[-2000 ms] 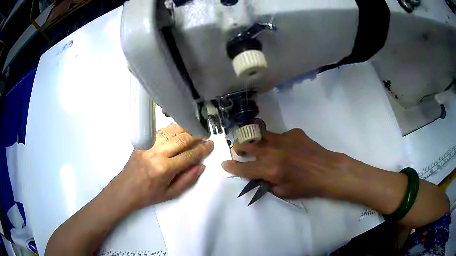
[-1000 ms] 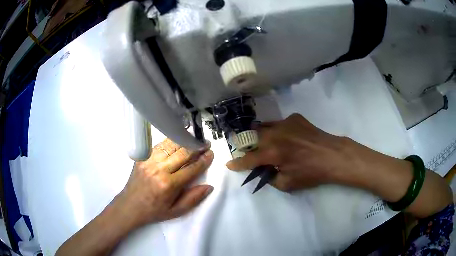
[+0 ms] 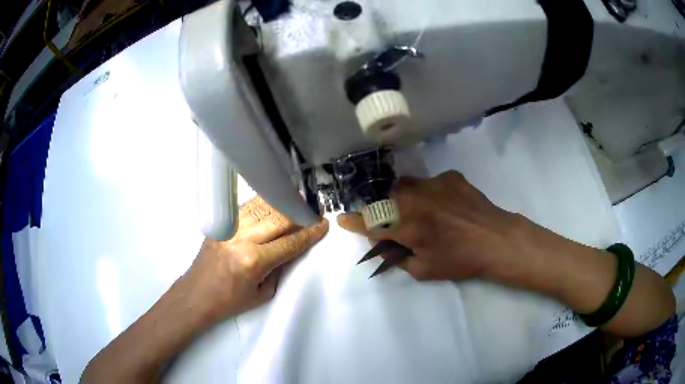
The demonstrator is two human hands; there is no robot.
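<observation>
White fabric (image 3: 353,315) lies under the presser foot (image 3: 331,201) and spreads toward me over the table. My left hand (image 3: 251,251) lies flat on the fabric left of the foot, its fingertips close to it. My right hand (image 3: 443,232) is right of the foot, with a fingertip on the fabric just in front of it. The dark snips (image 3: 385,256) are held in my right hand, blades pointing left. The tension dial partly hides my right fingers. The needle cannot be made out.
The white machine head (image 3: 451,60) spans the top, with a cream knob (image 3: 382,111) on its front. A white rounded tube (image 3: 218,191) stands left of the foot. A second white cloth (image 3: 526,165) lies under the arm. Blue cloth (image 3: 26,195) hangs at the far left.
My right fingertip has moved up and in toward the presser foot. My left thumb has drawn in beside the fingers. The fabric in front has shifted its folds. The view has moved slightly.
</observation>
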